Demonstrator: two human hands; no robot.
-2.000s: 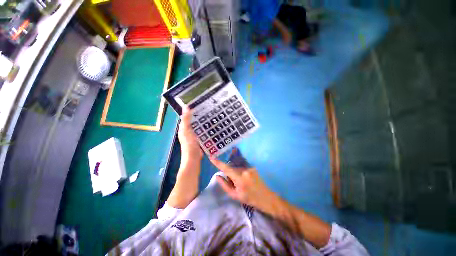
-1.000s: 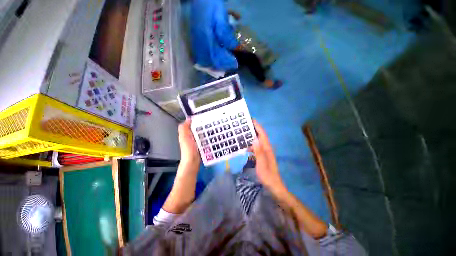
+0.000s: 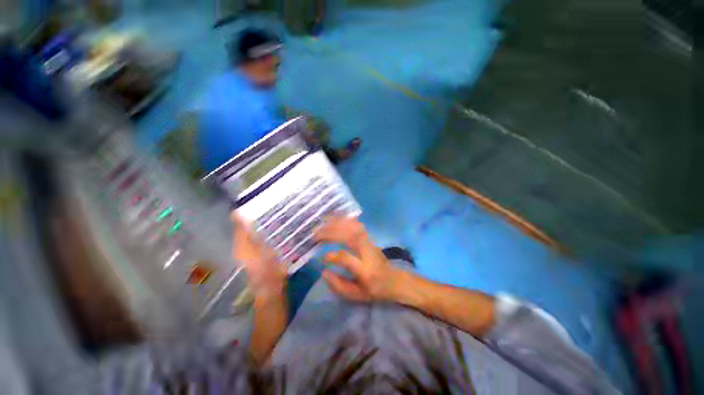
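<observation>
A silver-white calculator point(image 3: 287, 202) with a grey display at its top is held tilted in front of me, blurred by motion. My left hand point(image 3: 258, 258) holds its lower left edge. My right hand point(image 3: 359, 262) is over the calculator's lower right keys, its fingers bent and partly apart. Whether a fingertip touches a key is too blurred to tell. The tall green-wrapped carton stack point(image 3: 556, 116) stands to the right.
A person in blue point(image 3: 235, 112) is low beyond the calculator. A grey machine panel with coloured buttons point(image 3: 147, 200) is on the left. A brown pallet edge point(image 3: 494, 207) runs under the stack. A red and dark shape point(image 3: 652, 328) is at the lower right.
The view has turned right and the green bench has left it. My right hand has moved from the calculator's right edge onto its lower keys. The person in blue appears further left, head now visible.
</observation>
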